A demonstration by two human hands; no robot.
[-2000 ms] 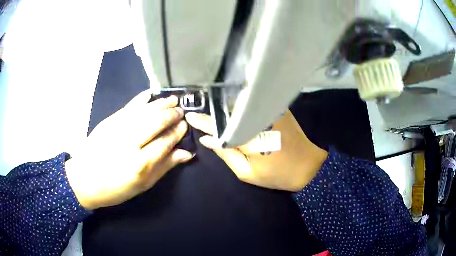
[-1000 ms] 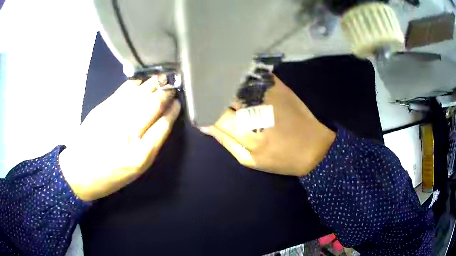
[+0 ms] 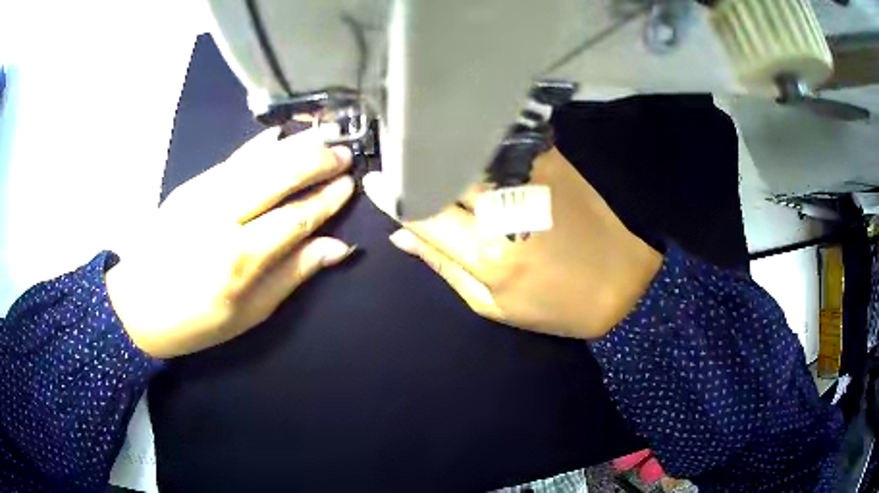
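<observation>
A wide black fabric panel (image 3: 386, 385) lies flat under the white sewing machine head (image 3: 453, 87) and over the front edge of the table. My left hand (image 3: 241, 241) lies flat on the panel, fingertips beside the presser foot (image 3: 364, 140), fingers slightly spread. My right hand (image 3: 549, 250) rests on the panel to the right of the foot. The machine head partly hides its fingers. Neither hand is seen gripping the cloth. The needle tip cannot be made out.
A cream ribbed knob (image 3: 771, 43) is on the machine at the upper right. A yellow-orange item (image 3: 831, 308) and dark clutter are at the right edge. A red item (image 3: 644, 466) and patterned cloth (image 3: 554, 481) show below the panel. The white table (image 3: 77, 125) is at the left.
The machine first shifted left and up in view, then slightly right. My left fingers closed together, then spread again near the foot. The red item and patterned cloth came into view below.
</observation>
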